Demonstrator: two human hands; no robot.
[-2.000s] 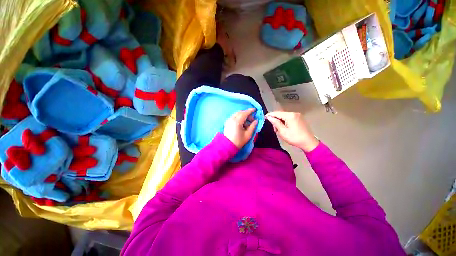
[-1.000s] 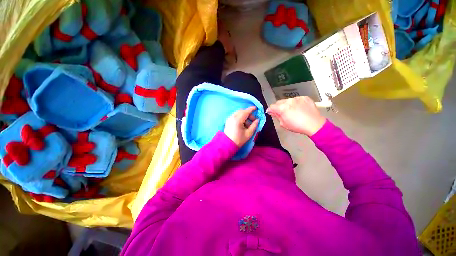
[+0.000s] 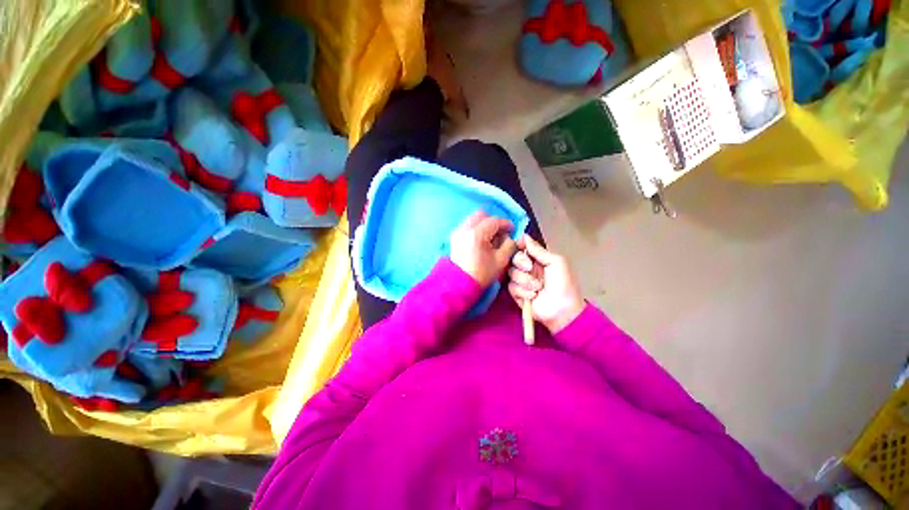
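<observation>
A light-blue plush gift-box piece (image 3: 414, 227) lies on my lap, hollow side up, with its rim raised. My left hand (image 3: 482, 249) pinches the right part of its rim. My right hand (image 3: 544, 286) is right beside it at the same edge, fingers closed on a short cream stick-like tool (image 3: 529, 324) that pokes out below the hand. The fingertips of both hands nearly meet at the rim. I cannot make out a needle or thread.
A yellow sack (image 3: 384, 60) full of blue pieces with red bows is at left. Another yellow sack (image 3: 832, 164) is at upper right. A white-and-green supply box (image 3: 638, 125) with a dotted card and dark scissors stands on the floor. A bow-side piece (image 3: 568, 45) lies beyond my knees.
My right hand has come back left and down to the plush rim from farther right, and the cream tool now points down from it. My left hand stays on the rim.
</observation>
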